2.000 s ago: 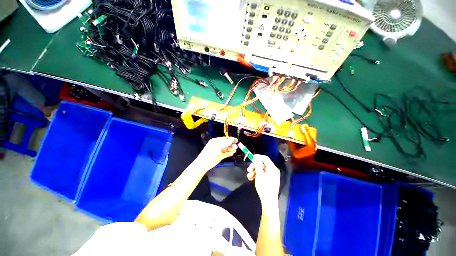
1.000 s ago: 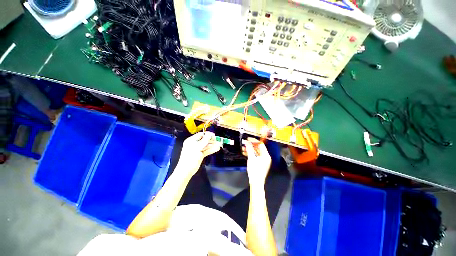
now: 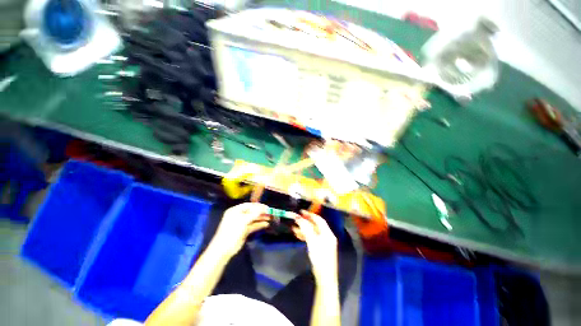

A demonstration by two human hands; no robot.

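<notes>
The frame is blurred. A small green cable connector (image 3: 281, 213) spans the gap between my hands below the orange-yellow fixture strip (image 3: 293, 184). My left hand (image 3: 239, 223) holds its left end, close to an orange test lead (image 3: 257, 193). My right hand (image 3: 315, 230) is at its right end, with its fingertips near another orange lead (image 3: 316, 205). The fine ends at my fingertips are too blurred to tell whether they are joined. The leads run up toward the beige tester (image 3: 318, 83).
Black cables (image 3: 169, 76) are heaped left of the tester. A loose black coil (image 3: 503, 184) lies at the right. Blue bins stand left (image 3: 143, 248) and right (image 3: 439, 293) of my lap. A blue-faced fan (image 3: 65, 25) and a white fan (image 3: 464, 63) stand behind.
The view has tilted and blurred, so the tester's top now shows more. The green piece now reaches from my left fingers to my right fingers; a second ago, my right hand was apart from it.
</notes>
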